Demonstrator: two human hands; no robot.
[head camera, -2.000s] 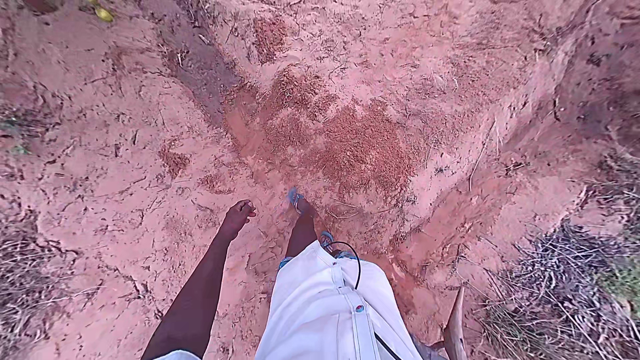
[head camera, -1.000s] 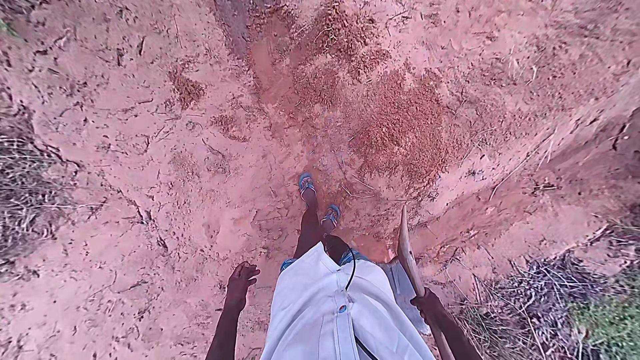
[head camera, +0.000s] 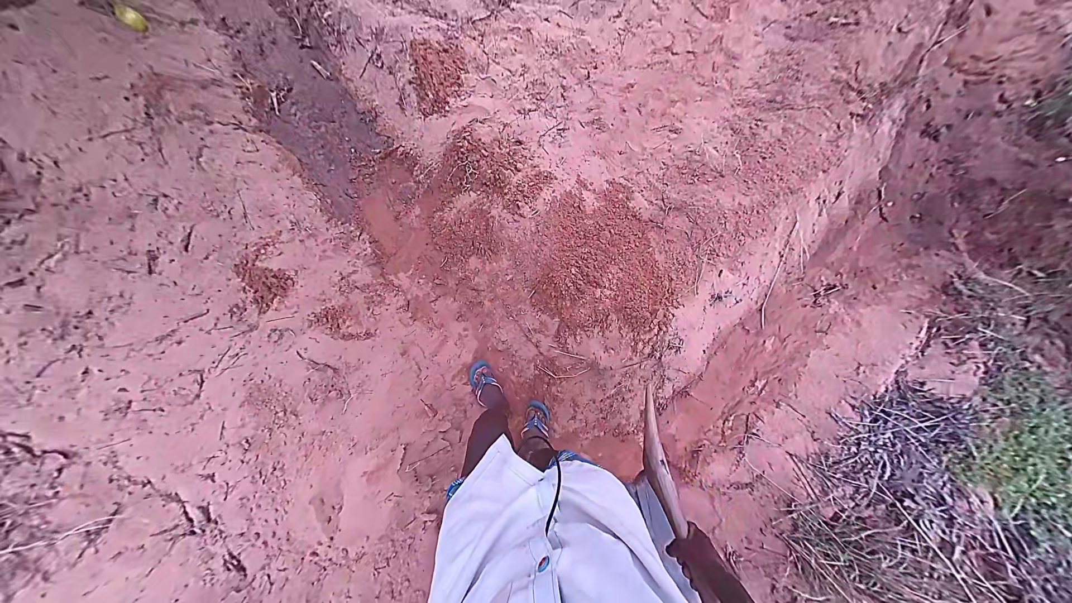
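Observation:
My right hand (head camera: 697, 554), low in the view and right of my white buttoned shirt (head camera: 519, 536), is closed around a wooden handle (head camera: 660, 469). The upper end of the handle points forward, away from me; what lies below my grip is hidden. My left hand is out of the frame. My feet in blue sandals (head camera: 482, 378) stand on reddish bare soil, the left one slightly ahead of the right. A black cord hangs over the shirt front.
Crumbled red soil (head camera: 603, 260) lies ahead of my feet. A darker channel (head camera: 310, 109) runs at upper left. An eroded ditch edge (head camera: 846, 184) slants along the right, with dry brush (head camera: 904, 477) and green plants (head camera: 1022, 444) beyond. A yellow-green object (head camera: 131, 17) lies far upper left.
My left hand, visible at lower left in both earlier frames, has gone out of view. My right hand, seen a second ago on the wooden handle, still holds it.

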